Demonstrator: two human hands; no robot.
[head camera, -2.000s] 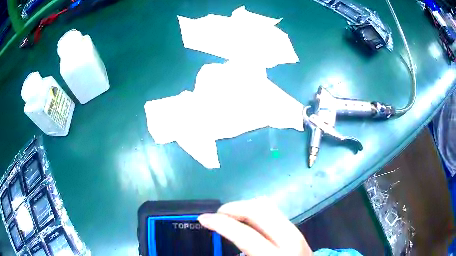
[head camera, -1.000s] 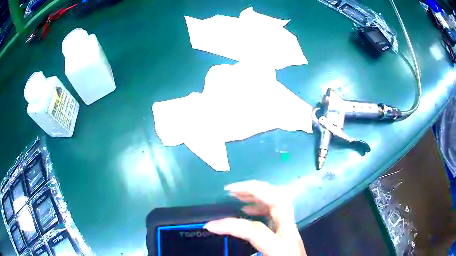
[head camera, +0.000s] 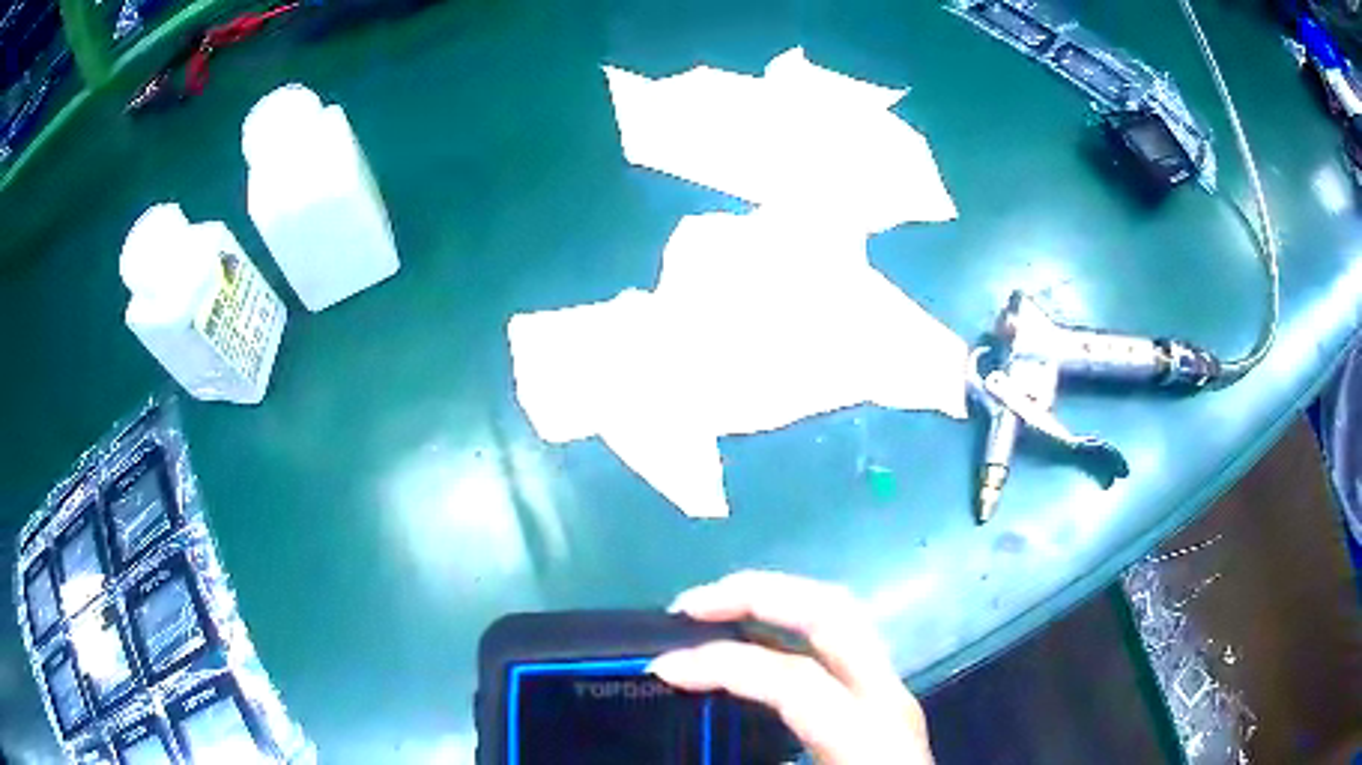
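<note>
A handheld tester (head camera: 598, 695) with a black body, a blue frame and a dark screen marked TOPDON is cut off by the bottom edge. My right hand (head camera: 807, 665) grips its upper right part, with the fingers behind the top edge and the thumb on the front. My left hand is not in view. The lower part of the tester is out of the picture.
White wipes (head camera: 762, 314) lie mid-bench. An air blow gun (head camera: 1046, 381) with a hose lies right. A labelled bottle (head camera: 209, 307) and plain bottle (head camera: 317, 202) stand left. Panel sheet (head camera: 150, 598) lower left; panel strip (head camera: 1083, 60) upper right. Scrap (head camera: 1188, 658) lies below the edge.
The fingers of my right hand, spread above the tester's top edge one second ago, have come down onto it. The whole view has shifted, so the bench things appear further right and slightly lower.
</note>
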